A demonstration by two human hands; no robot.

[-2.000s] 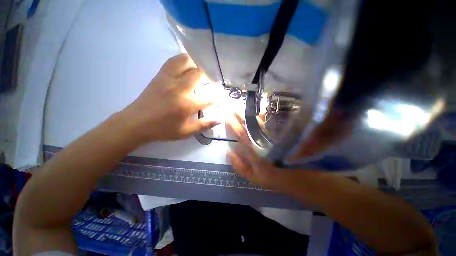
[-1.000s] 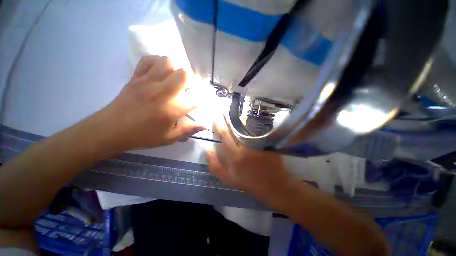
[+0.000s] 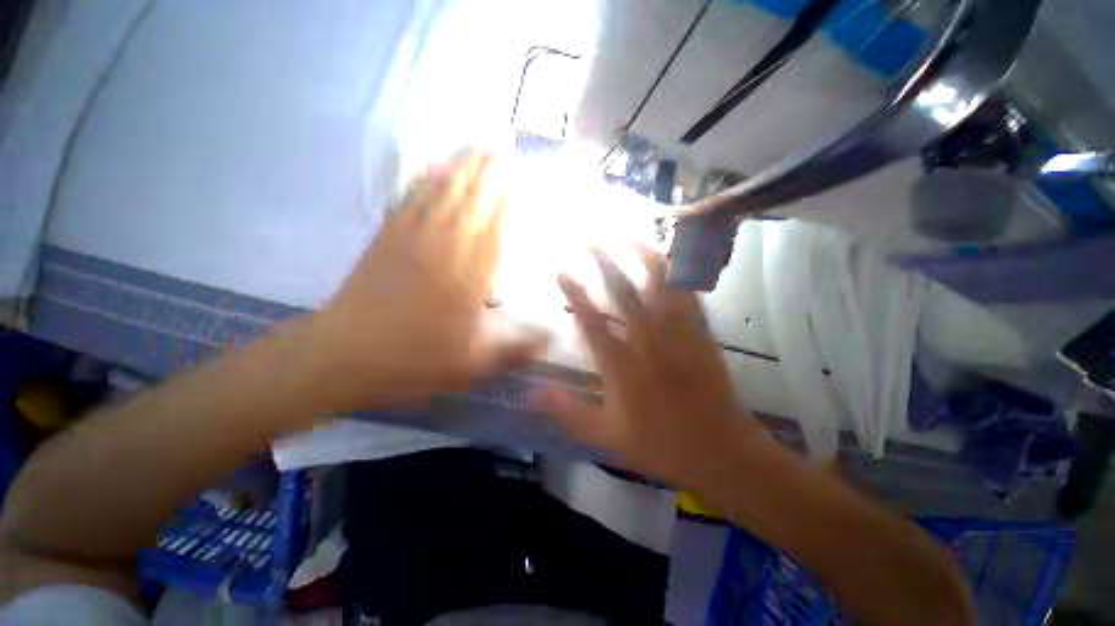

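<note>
The white sewing machine head (image 3: 758, 73) with blue stripes is at the upper right. Its needle area lies in strong glare. My left hand (image 3: 428, 287) is blurred, palm down left of the needle area, with fingers reaching into the glare. My right hand (image 3: 648, 355) lies just below the needle area, its fingers spread towards the needle. White fabric under or between the hands is washed out by the glare, so I cannot tell its outline or whether either hand grips it.
White cut strips (image 3: 844, 330) hang over the table edge at right. A grey ruler band (image 3: 159, 306) runs along the front edge. Chrome curved part (image 3: 880, 135) is at upper right. Dark purple-blue cloth (image 3: 1009, 428) lies far right. Blue baskets (image 3: 226, 544) stand below, left and right.
The view has shifted, so the machine head sits further up and right and the hanging strips show more. My left hand's fingers have straightened; my right hand's fingers are more spread.
</note>
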